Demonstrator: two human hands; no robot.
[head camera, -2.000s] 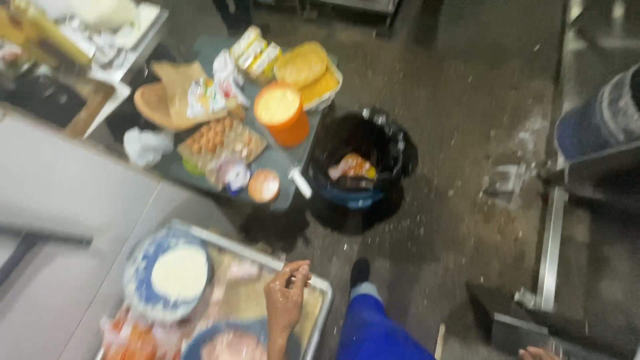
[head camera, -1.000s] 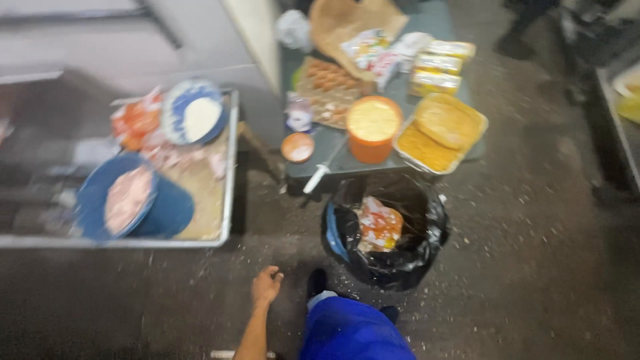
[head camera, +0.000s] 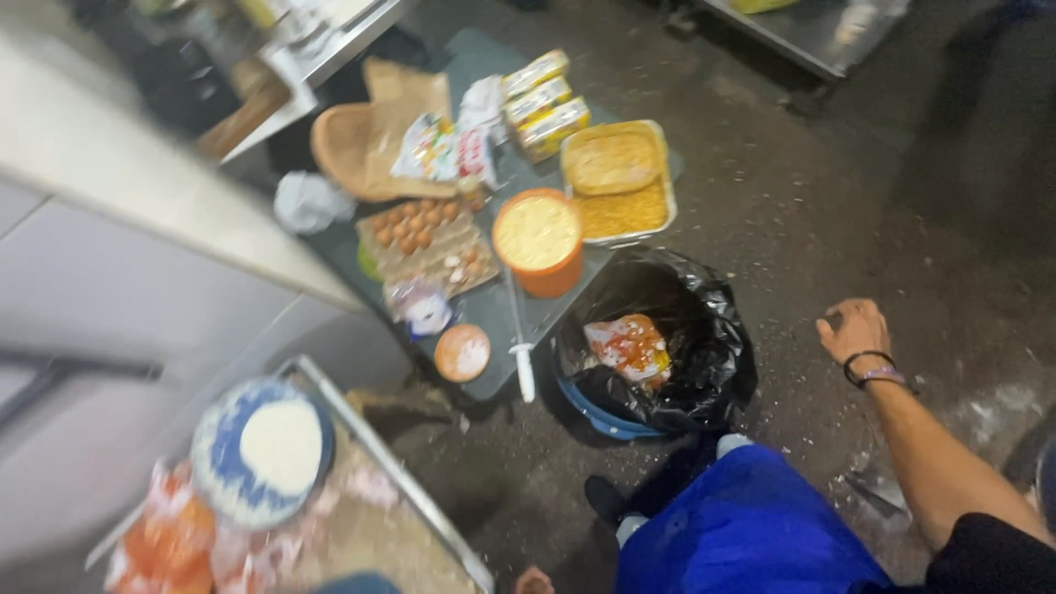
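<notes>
My right hand (head camera: 858, 334), with dark bands at the wrist, hangs over the floor to the right of a bin lined with a black plastic bag (head camera: 709, 355); no object shows in it. Only a small part of my left hand (head camera: 535, 581) appears at the bottom edge, beside the metal-rimmed tray; its fingers cannot be made out. Beyond the hands, a grey table (head camera: 528, 318) bears an orange tub of pale yellow mix (head camera: 540, 239), a white-handled knife (head camera: 523, 371), an egg carton (head camera: 445, 264) and a rectangular container of yellow crumbs (head camera: 623, 202). Both hands are apart from these.
At lower left, a metal-rimmed tray (head camera: 396, 474) holds a blue bowl of white powder (head camera: 280, 445) and an orange-and-clear plastic bag (head camera: 169, 536). Yellow packets (head camera: 544, 103) lie on the table's far part. A wheeled metal cart (head camera: 792, 41) stands at the top right.
The view has swung considerably. My right arm has come into full view at the right, while my left hand has dropped mostly out of the frame at the bottom.
</notes>
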